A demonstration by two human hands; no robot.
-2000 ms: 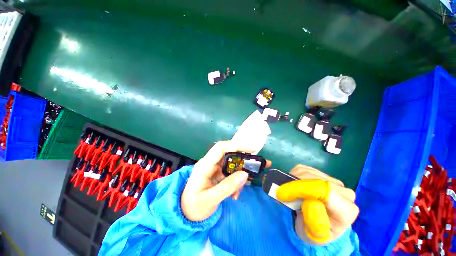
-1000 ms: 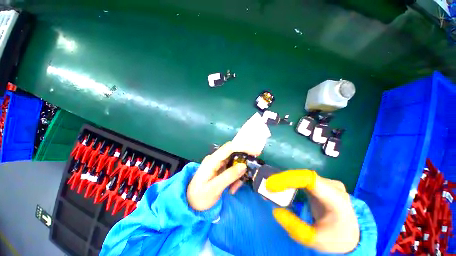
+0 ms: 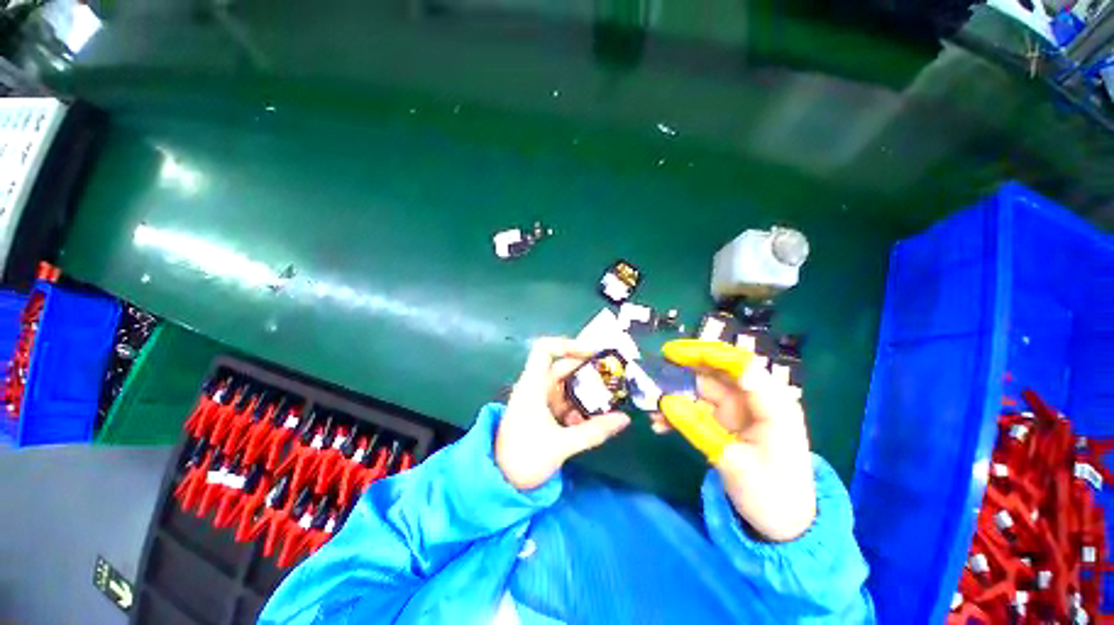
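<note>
My bare left hand (image 3: pixel 538 421) holds an open black housing (image 3: pixel 600 383) with gold and white parts inside, above the bench's near edge. My right hand (image 3: pixel 757 440) has yellow finger cots and holds a thin plate (image 3: pixel 666 381) between thumb and finger. The plate's left end is close against the housing's right side; whether they are joined is blurred. A white wipe (image 3: pixel 601 330) lies just beyond my left hand. Small black-and-white modules lie on the bench, one alone (image 3: pixel 513 242) and one with gold (image 3: pixel 621 282). Several more are partly hidden behind my right hand.
A translucent white bottle (image 3: pixel 755 266) stands on the green bench (image 3: pixel 367 220). A black tray (image 3: pixel 208 549) with rows of red pieces is at the near left. Small blue (image 3: pixel 73 366) and green (image 3: pixel 153 385) bins are at left. A large blue bin (image 3: pixel 935 403) with red parts is at right.
The view has shifted. The housing is turned more upright in my left hand. The plate has been tilted and turned in my right hand, and both are raised nearer the wipe.
</note>
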